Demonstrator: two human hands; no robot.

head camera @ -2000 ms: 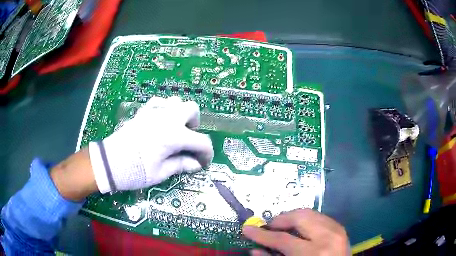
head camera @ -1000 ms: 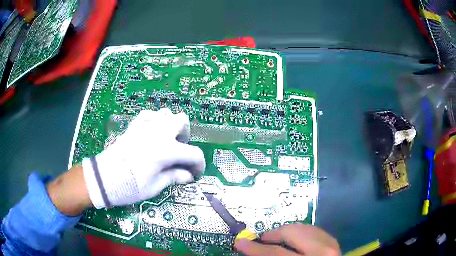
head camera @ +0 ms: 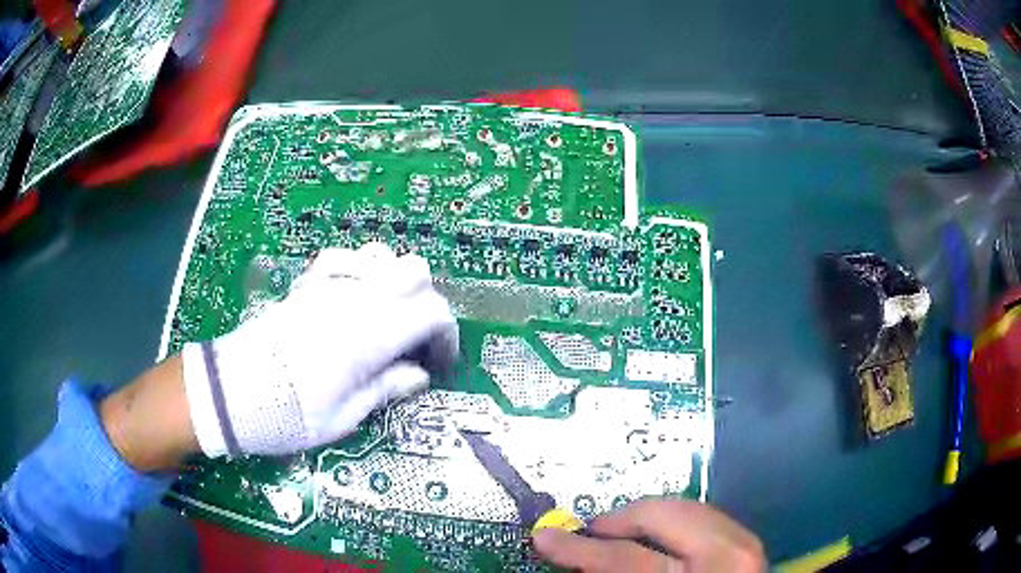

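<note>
A large green circuit board [head camera: 448, 313] with a white outline and a stepped upper right corner lies in front of me. My left hand [head camera: 336, 353], in a white knit glove, is over the board's left middle with its fingers curled together; I cannot make out any solder wire in them. My bare right hand [head camera: 655, 539], cut off by the bottom edge, holds a soldering iron [head camera: 504, 476] by its yellow-banded end. The iron's dark tip points up and left at the silvery lower area, just below and right of my gloved fingertips.
A red support [head camera: 269, 552] shows under the board. Right of it stand a dark stand with a brassy front [head camera: 884, 397], a blue stick with a yellow end [head camera: 958, 381] and a red item [head camera: 996, 375]. A ribbed hose [head camera: 976, 84] is upper right; another board [head camera: 106, 84] upper left.
Over the last two seconds the board has shifted slightly down and left in view. My gloved hand and the iron tip have moved slightly down with it and remain close together.
</note>
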